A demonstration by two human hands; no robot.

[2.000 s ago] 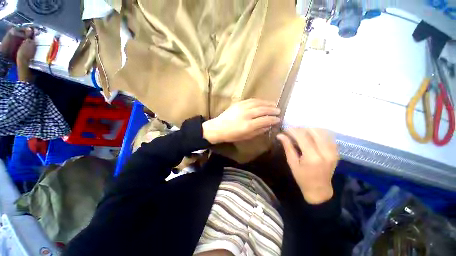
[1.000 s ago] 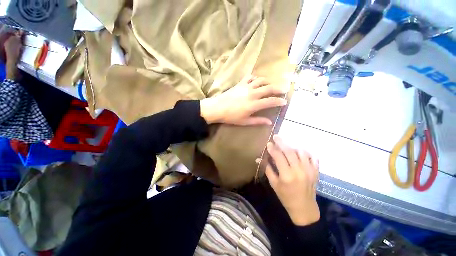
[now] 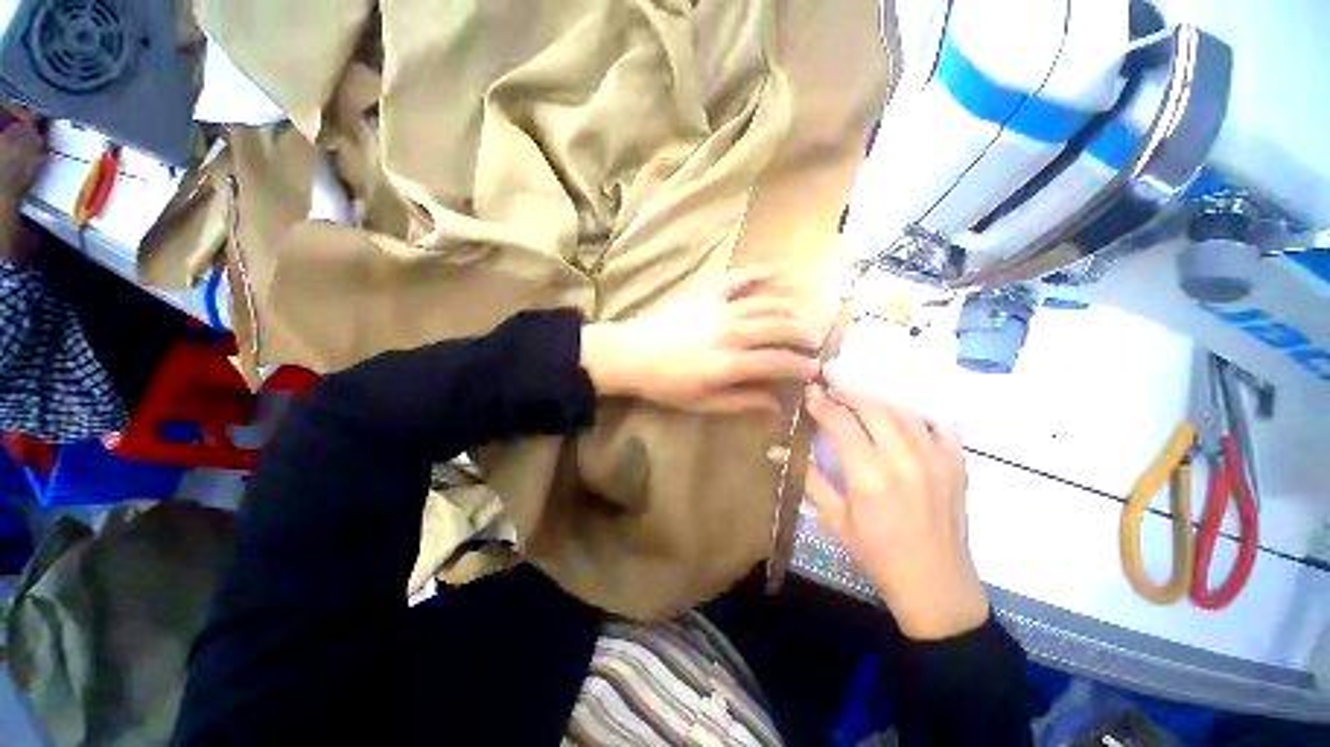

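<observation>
A tan garment (image 3: 511, 175) lies bunched over the table left of the needle area and hangs toward the lap. A narrow zipper tape (image 3: 792, 482) with a pale toothed line runs along its right edge. My left hand (image 3: 708, 350) lies flat on the cloth, fingertips at that edge. My right hand (image 3: 893, 489) has its fingertips on the zipper tape, just below the presser foot area (image 3: 871, 277). Whether the right fingers pinch the tape is hard to tell. The needle itself cannot be made out.
The white sewing machine head (image 3: 1079, 132) fills the upper right. Snips with yellow and red handles (image 3: 1193, 511) lie right of my right hand. A red crate (image 3: 197, 409), olive cloth (image 3: 117, 598) and another person's checked sleeve (image 3: 59, 350) are at the left.
The view has shifted so the machine head shows more. The cloth edge now lies under the presser foot area. My right hand has moved up the tape, close to my left fingertips.
</observation>
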